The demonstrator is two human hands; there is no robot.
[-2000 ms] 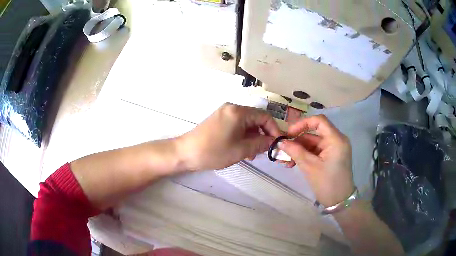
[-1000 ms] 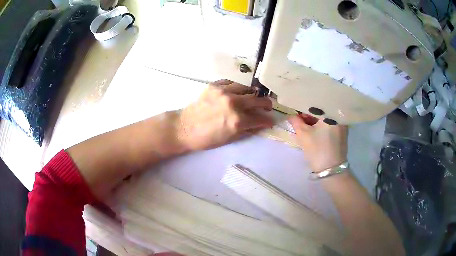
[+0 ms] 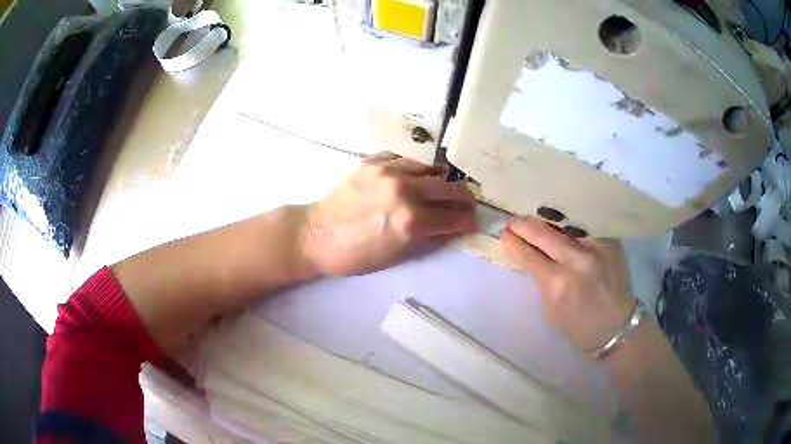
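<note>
My left hand [image 3: 395, 212] lies flat-fingered at the needle area of the cream sewing machine head [image 3: 598, 113], its fingertips hiding the needle and presser foot. My right hand [image 3: 564, 269] is just to its right, thumb and fingers closed on a short white elastic strip [image 3: 490, 221]. The strip shows between both hands, and my left fingers press on its other end. The small black piece is not visible. A pile of white elastic strips [image 3: 295, 381] lies in front of the machine, with a few separate strips [image 3: 468, 347] to its right.
A dark bundle in clear film [image 3: 78, 113] lies at left. A white elastic ring [image 3: 191, 43] with a black mark lies near it. A clear bag with dark contents [image 3: 720, 329] is at right. More white rings [image 3: 768, 208] hang beyond the machine head.
My hands have moved from in front of the machine to the needle area. The black piece and curled strip seen earlier between my fingers no longer show as such. My right hand has lately shifted slightly right.
</note>
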